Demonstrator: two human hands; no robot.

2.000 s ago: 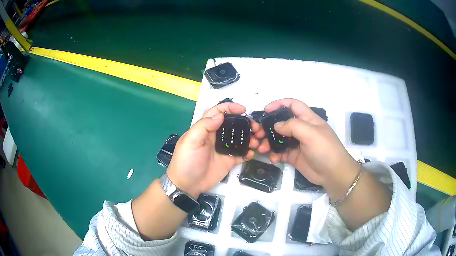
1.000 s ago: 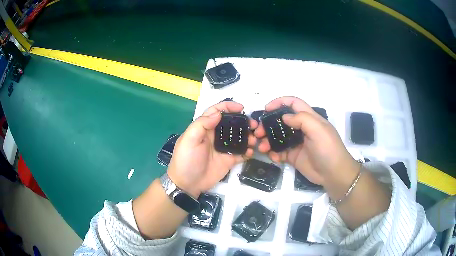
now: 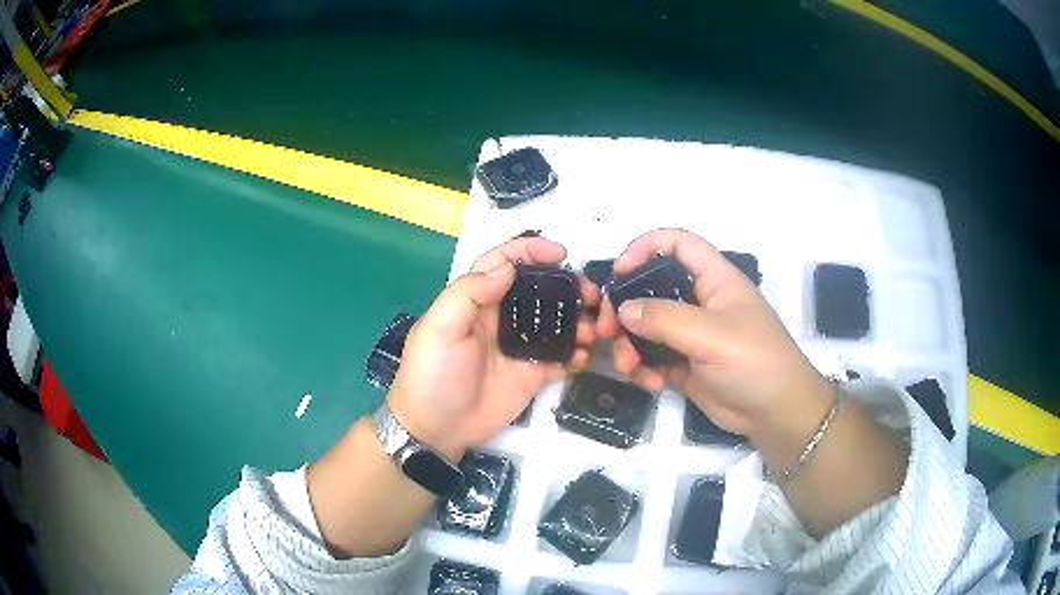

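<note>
My left hand (image 3: pixel 448 343) holds a black watch head (image 3: pixel 539 314) face up, its lit screen showing keypad-like rows of marks. My right hand (image 3: pixel 727 331) holds a second black watch head (image 3: pixel 657 279) beside it, tilted, with my thumb lying across its screen. Only a few faint marks show on that screen; the rest is hidden. Both units are above the white foam tray (image 3: pixel 697 169), whose pockets hold several black watch heads, such as one in shiny film (image 3: pixel 591 514) and a plain dark one (image 3: pixel 840 300).
A film-covered unit (image 3: pixel 517 174) lies at the tray's far left corner. Another unit (image 3: pixel 391 350) lies on the green surface (image 3: pixel 233 325) left of the tray, with a small white slip (image 3: pixel 303 404). Yellow tape (image 3: pixel 291 172) crosses the green surface. A silver-grey cylinder (image 3: pixel 1029 494) is at the right edge.
My right thumb has moved down and left across the right unit's screen, and that unit is tilted differently. The left hand and its unit have barely moved.
</note>
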